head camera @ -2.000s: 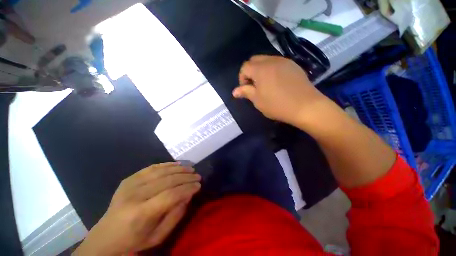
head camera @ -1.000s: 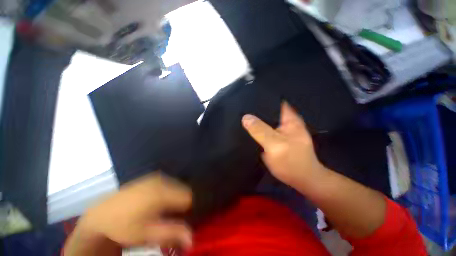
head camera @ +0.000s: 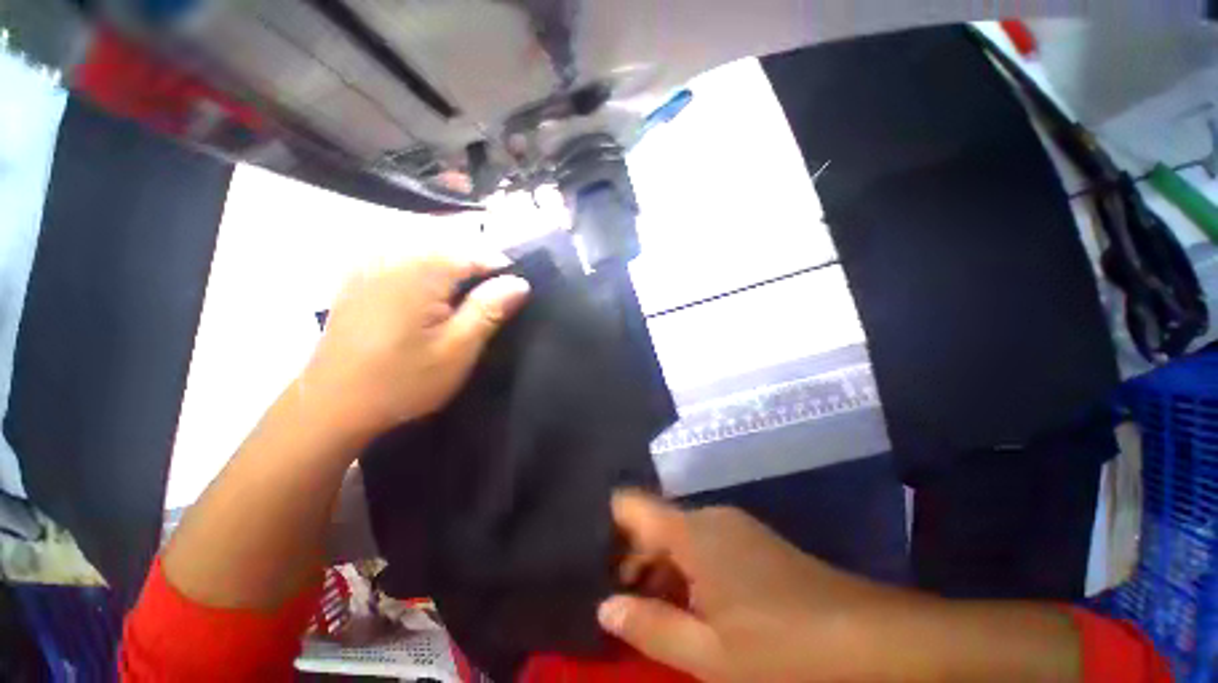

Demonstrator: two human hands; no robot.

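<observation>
A black cut panel [head camera: 534, 440] lies on the machine bed, its top end at the presser foot [head camera: 592, 254] under the machine head [head camera: 441, 80]. My left hand [head camera: 408, 334] grips the panel's upper left edge between thumb and fingers, just left of the presser foot. My right hand [head camera: 681, 580] holds the panel's lower right edge, near the table's front, fingers slightly blurred. The needle tip is hidden in glare and by the head's parts.
Stacked black panels [head camera: 955, 254] lie right; another black strip [head camera: 107, 320] lies left. Black-handled shears [head camera: 1149, 267], a green-handled tool [head camera: 1185, 200] and a red-tipped tool [head camera: 1019, 36] are at far right. A ruler scale [head camera: 775, 407] runs along the front. A blue basket [head camera: 1182, 467] is lower right.
The view has shifted toward the machine head. My left hand has moved up beside the presser foot and grips the panel. My right hand has left the right-hand stack and holds the panel's lower edge.
</observation>
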